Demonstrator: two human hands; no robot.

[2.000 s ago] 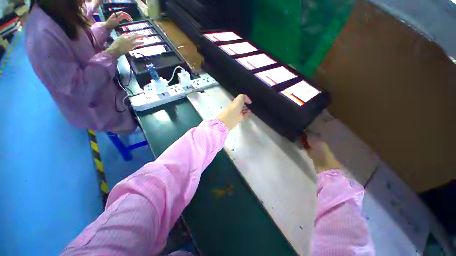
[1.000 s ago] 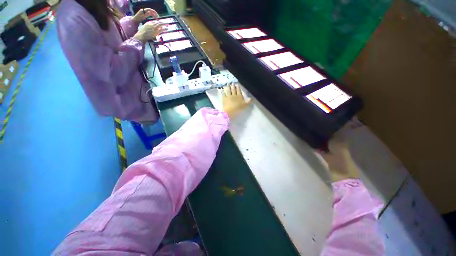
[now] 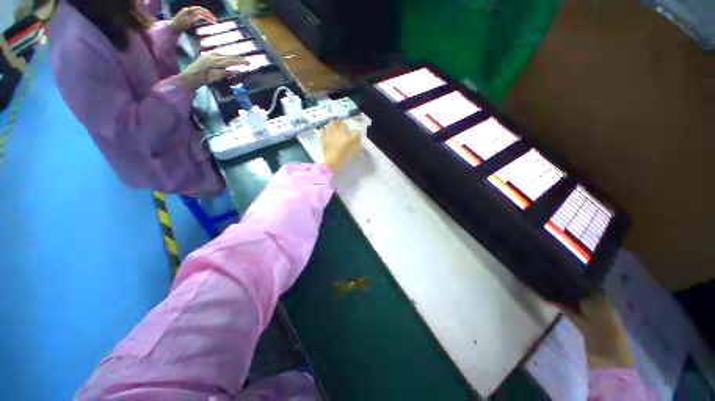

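Note:
A thick black stack of phone trays (image 3: 502,243) lies slantwise at right; its top tray holds several smartphones (image 3: 527,177) with lit white screens and red-orange strips. The nearest phone (image 3: 580,222) shows rows. My right hand (image 3: 604,333) is at the stack's near corner, its fingertips partly hidden against the black edge. My left hand (image 3: 342,146) is at the far end of a long pale board (image 3: 439,274), beside the white power strip (image 3: 270,131); its fingers are blurred, and whether they hold anything cannot be told.
A person in a pink smock (image 3: 125,102) sits at far left, hands over another phone tray (image 3: 255,78). Plugs and cables stand on the power strip. The green bench top (image 3: 353,329) runs along the board's left side. A brown panel (image 3: 627,117) stands behind the stack.
The tray stack has shifted toward the near right with my right hand at its corner. My left hand has moved from beside the stack to the board's far end. The view has shifted.

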